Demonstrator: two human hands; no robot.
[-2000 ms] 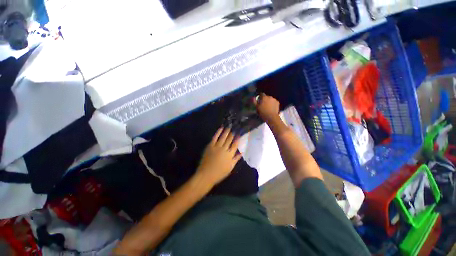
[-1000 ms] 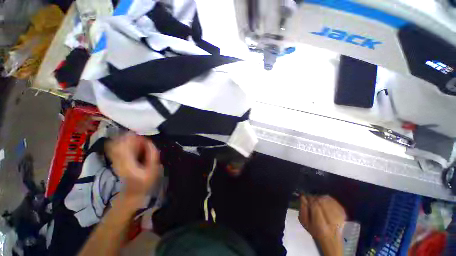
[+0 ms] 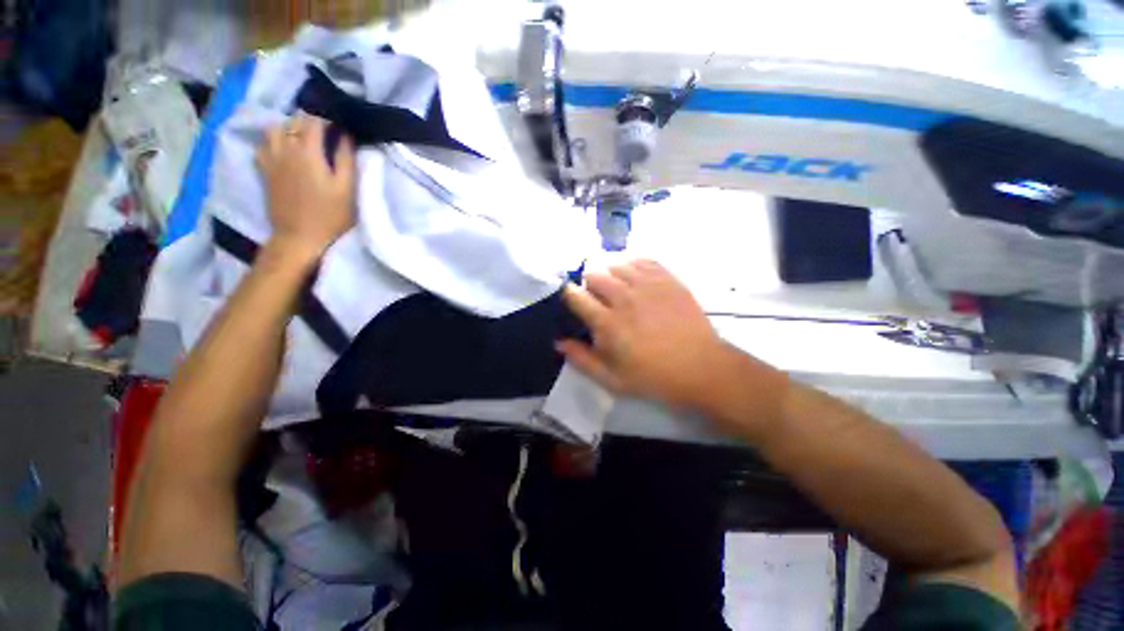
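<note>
The white garment piece with black panels lies heaped left of the needle on the sewing machine table. My left hand is on the upper left of the heap, its fingertips gripping the fabric beside a black panel. My right hand holds the right edge of the garment piece just in front of the presser foot. Its thumb and fingers close on the cloth where black and white meet. The sewing machine is white with a blue stripe and "JACK" lettering.
A black pad lies on the machine bed. Thread snips lie right of the needle. The ruler strip runs along the table's front edge. A red basket is below left. Red cloth shows at lower right. A white cord hangs over dark cloth.
My left hand has moved up from beside the red basket onto the garment heap. My right hand has come up from below the table edge and taken hold of the garment's right edge.
</note>
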